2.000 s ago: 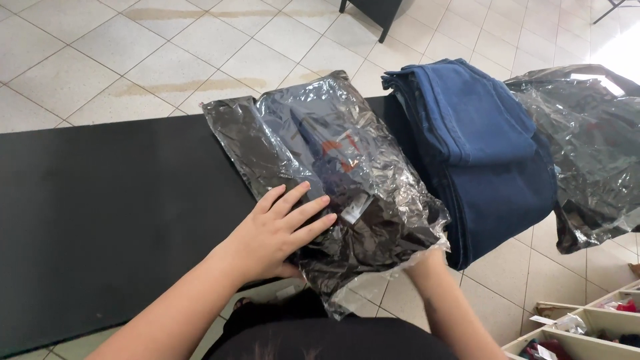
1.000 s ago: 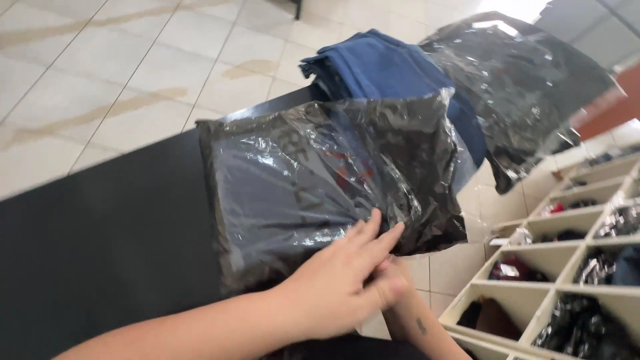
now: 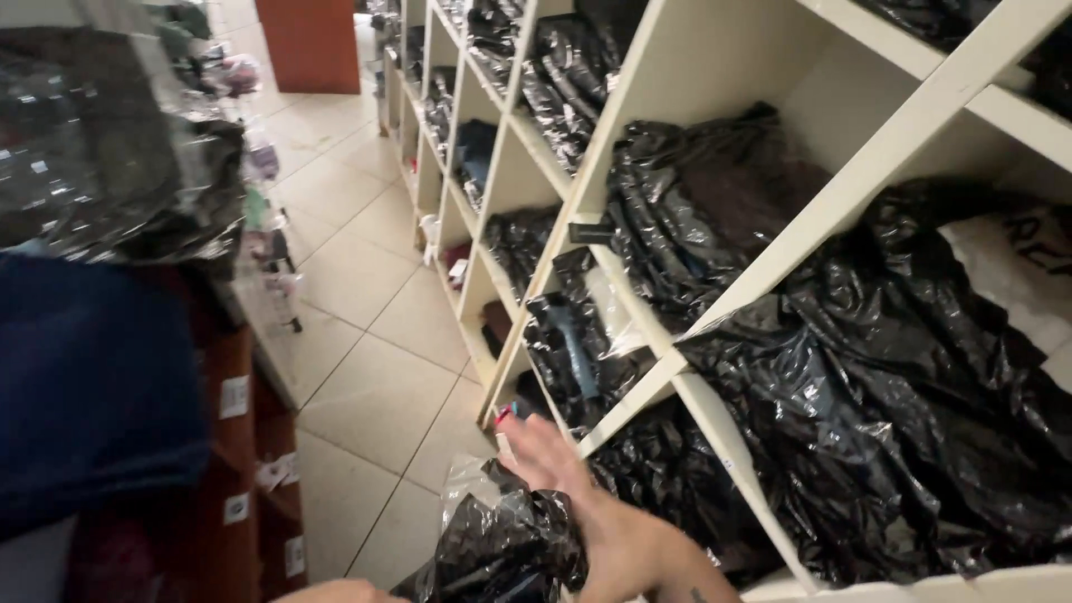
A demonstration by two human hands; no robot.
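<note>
A crumpled black and clear plastic bag [image 3: 507, 540] stands at the bottom middle of the head view. My right hand [image 3: 557, 469] lies against its right side, fingers stretched forward past its top; the thumb side is partly hidden, so its grip is unclear. Only a blurred part of my left hand [image 3: 339, 591] shows at the bottom edge, left of the bag, with its fingers out of sight. Folded dark blue fabric [image 3: 92, 385] sits at the left, below a larger clear and black plastic bag [image 3: 92, 159].
White cubby shelving [image 3: 636, 394] fills the right side, its compartments holding black plastic bags [image 3: 846, 394] and folded clothes. A reddish-brown wooden unit [image 3: 230, 452] with labels stands at the left. Between them runs a tiled floor [image 3: 360, 368], with a reddish-brown panel [image 3: 307, 46] at the far end.
The view has swung far to the right, toward the shelving. One second ago my left hand was on top of the plastic bag over the black table; now it is at the bottom edge.
</note>
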